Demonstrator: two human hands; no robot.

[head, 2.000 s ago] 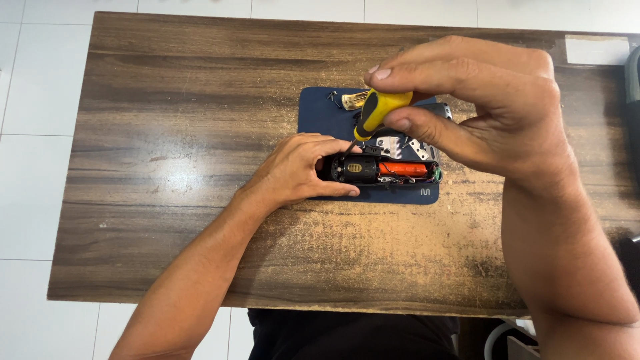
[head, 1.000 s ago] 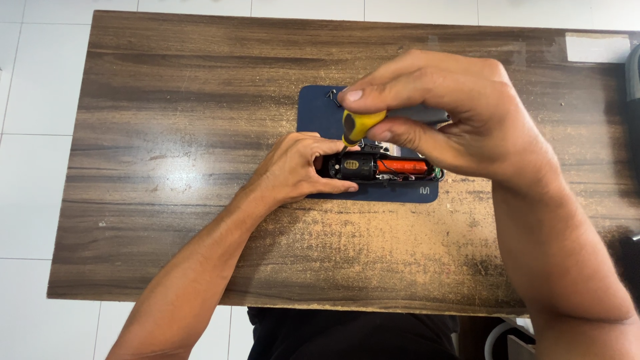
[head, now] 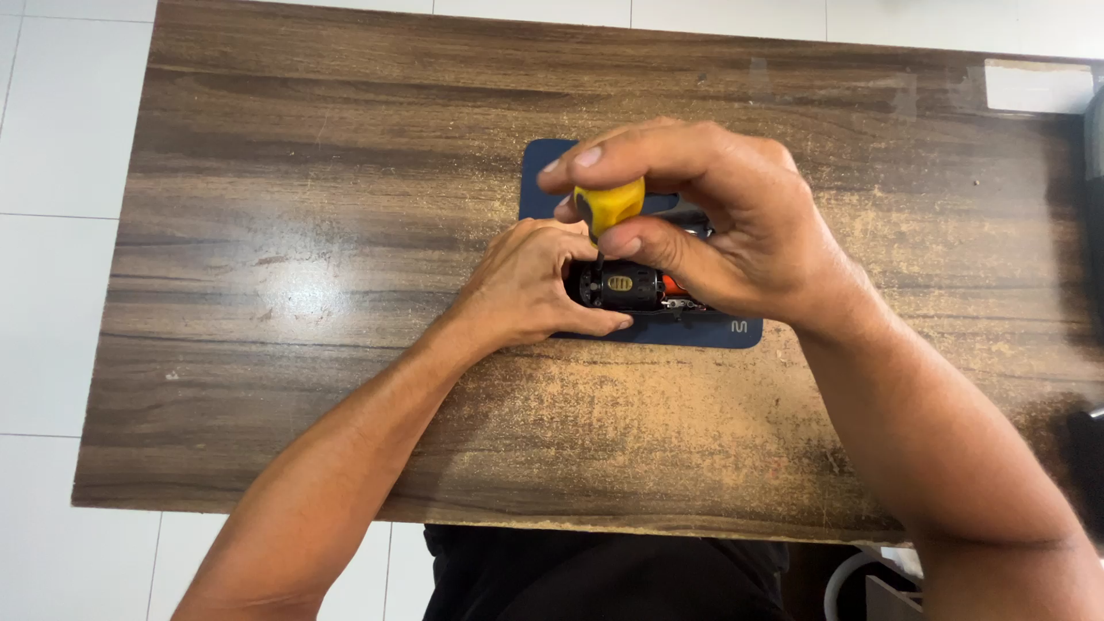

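Observation:
My left hand [head: 539,285] grips the left end of an opened device with a black cylindrical motor [head: 630,286], thumb along its near side and fingers on the far side. A red-orange part [head: 671,285] shows just right of the motor. In my right hand [head: 724,207], fingers and thumb hold the yellow and black handle of a screwdriver [head: 611,204]. Its dark shaft points down at the left end of the motor; the tip's exact seat is hard to make out. My right hand hides much of the device's right side. Beneath lies a dark blue mat [head: 690,333].
The worn wood-grain table [head: 302,172] extends around the mat, its near edge in front of my body. A white rectangular patch [head: 1035,86] is at the far right corner. Dark objects stand along the right edge, partly cut off by the frame.
My right hand has come lower and to the left with the screwdriver, whose handle now stands more upright over the motor. My left hand has stayed on the device.

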